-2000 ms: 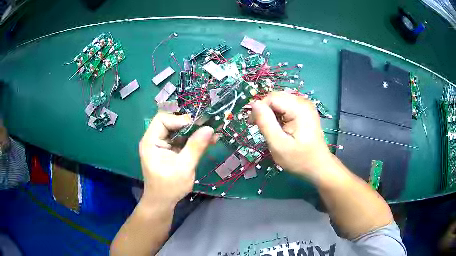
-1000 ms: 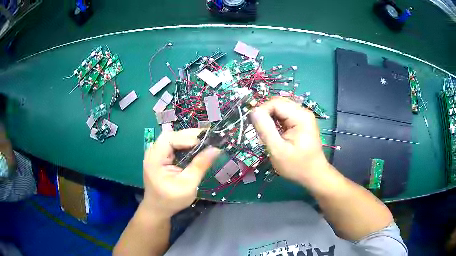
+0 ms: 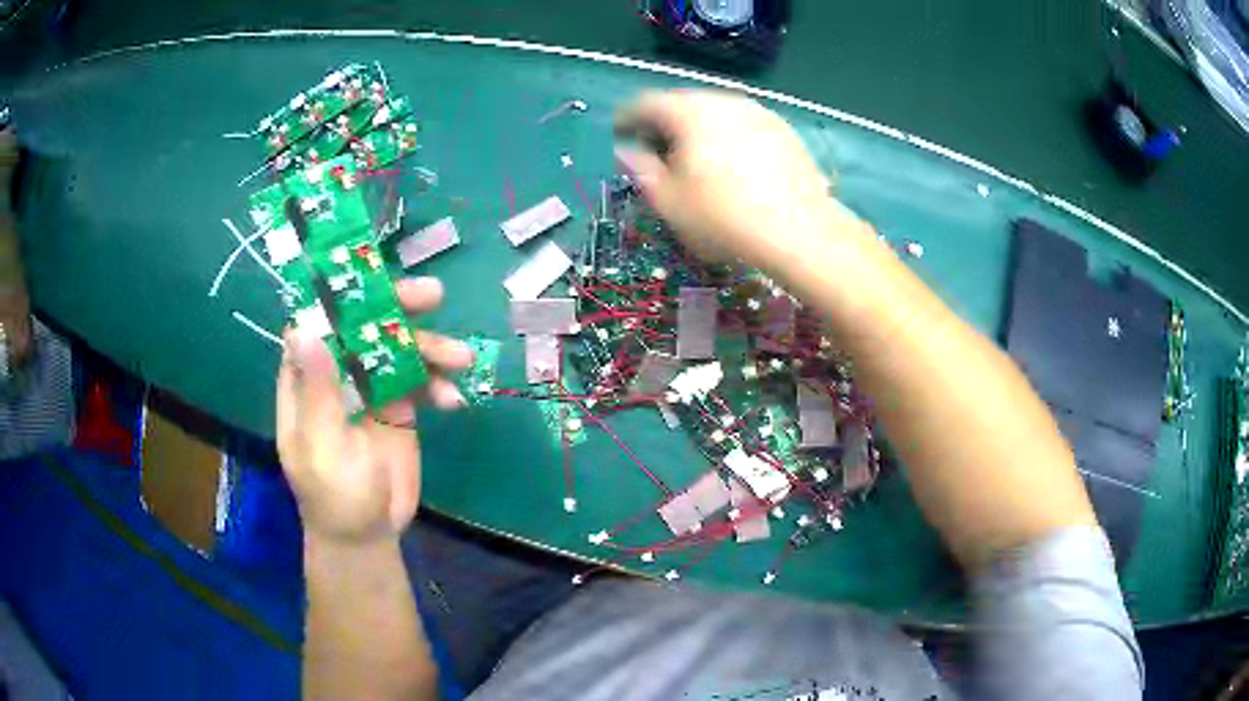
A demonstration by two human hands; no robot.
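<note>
My left hand holds a green PCB panel upright at the left, its component side showing, with pale stiff strands sticking out to its left. My right hand is blurred above the far side of the heap; its fingertips are bent together and I cannot tell whether they hold anything. The heap of wired modules lies in the middle, with red wires, white plug connectors and pink-grey pads. My right forearm hides part of the heap.
Finished assemblies lie at the far left, partly behind the held panel. A black mat lies at the right, with waiting PCB panels beyond it. Small fans stand past the pale edge line. Another person's arm shows at the left edge.
My left hand has moved left with the panel and turned its component side into view. My right hand has left the panel and moved up to the far side of the heap. The view has shifted.
</note>
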